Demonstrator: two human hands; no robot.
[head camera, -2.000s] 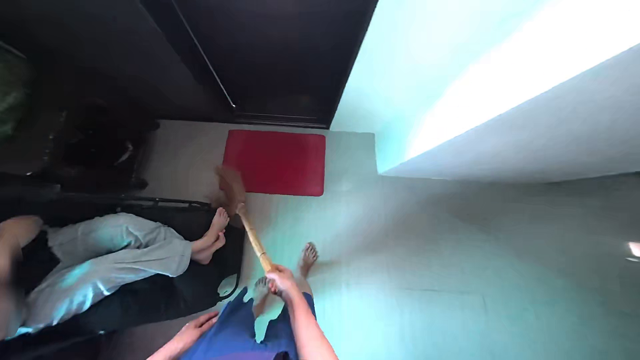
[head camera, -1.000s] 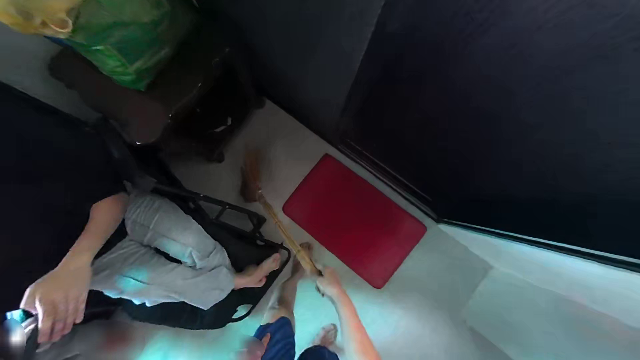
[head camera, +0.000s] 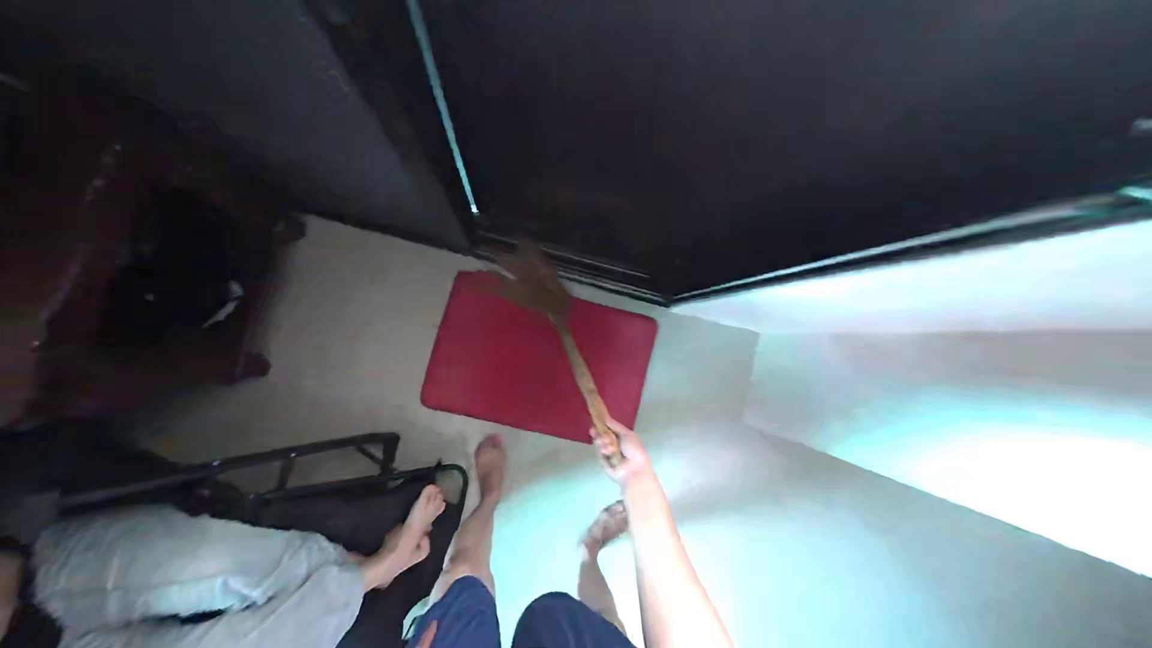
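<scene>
My right hand (head camera: 621, 450) is closed around the wooden handle of a broom (head camera: 583, 373), whose blurred brown bristle head (head camera: 537, 283) lies over the upper edge of a red floor mat (head camera: 513, 360), near the dark door's sill. The handle slants up and left from my hand across the mat. Of my left hand (head camera: 428, 634), only a small bit seems to show at the bottom edge by my blue shorts; its fingers are hidden. My bare feet stand on the floor below the mat.
Another person in light grey trousers (head camera: 198, 576) reclines at lower left on a black folding bed with a metal frame (head camera: 297, 450). Dark wooden furniture (head camera: 256, 364) stands at left. A dark door (head camera: 720, 135) lies ahead, a pale wall (head camera: 954, 360) at right.
The broom head has moved from the floor beside the furniture onto the red mat by the door. My right hand still grips the handle. The view has turned a lot.
</scene>
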